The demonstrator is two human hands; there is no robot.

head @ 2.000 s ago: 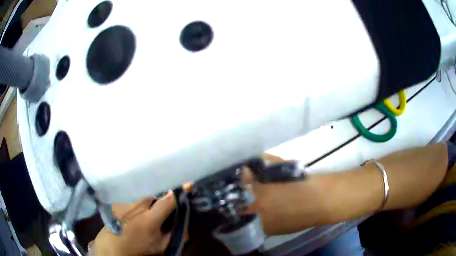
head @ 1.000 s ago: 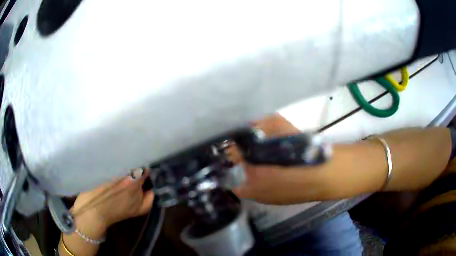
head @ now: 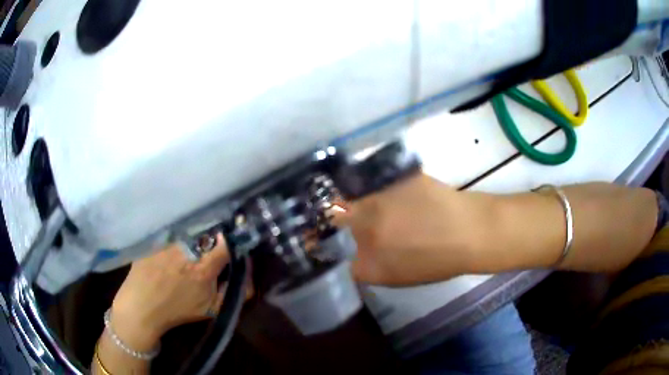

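Note:
The white sewing machine head fills the upper view, with black round plugs and a blue line along its lower edge. The blurred metal tension parts and a grey-white cup-shaped part stick out below it. My left hand is at the lower left, its fingertips partly hidden behind the machine parts. My right hand reaches in from the right under the head, its fingers hidden by the same parts. Dark brown cloth lies below and between my hands. Whether either hand grips it does not show.
Scissors or snips with one green and one yellow loop lie on the white table, right of the head. A black strip is draped over the machine arm. The table's grey edge runs below my right forearm. Blue fabric shows beneath it.
The view has shifted and turned, so the machine head sits higher and farther left than at first. More of my right hand shows beside the metal parts. The cloth shows no clear movement.

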